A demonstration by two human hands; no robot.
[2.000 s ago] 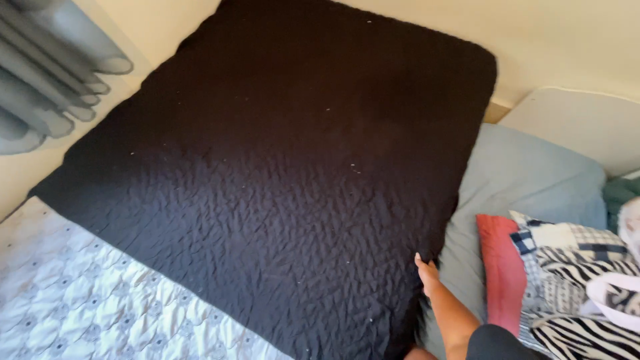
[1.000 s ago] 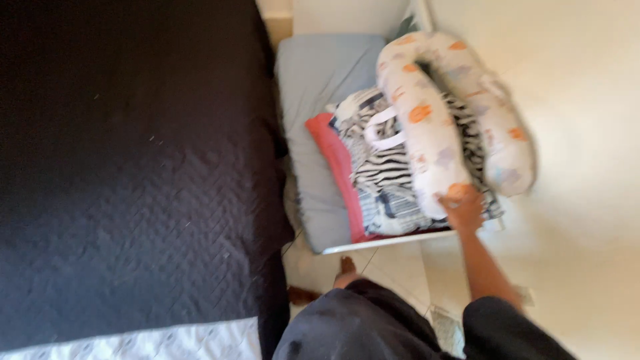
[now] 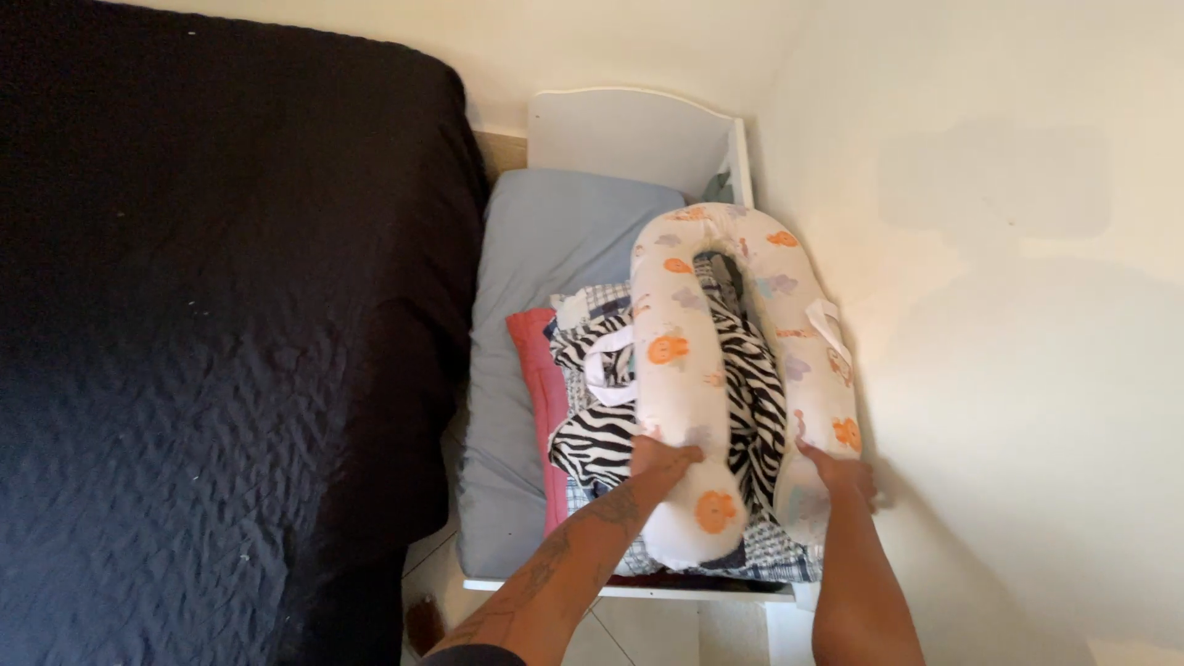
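A white U-shaped pillow printed with orange animals [image 3: 680,379] lies on a pile of folded textiles on a small white bed. My left hand [image 3: 664,461] grips its left arm near the lower end, thumb on top. My right hand [image 3: 837,472] holds the lower part of its right arm, beside the wall. Beneath the pillow are a zebra-striped cloth [image 3: 592,447] with a white strap loop [image 3: 606,368], checked fabric [image 3: 592,301] and a red cloth [image 3: 538,361]. Under this pile is a mattress with a grey-blue sheet [image 3: 518,250].
On the left stands a large bed with a black quilted cover [image 3: 231,324]. A white headboard [image 3: 629,129] rises at the far end of the small bed. The cream wall [image 3: 999,324] runs along its right side. Floor tiles [image 3: 647,629] show below the white bed frame.
The view has swung right from the black-covered bed. One second ago a single hand was on the U-shaped pillow; now both hands hold it, and its two arms point more straight down.
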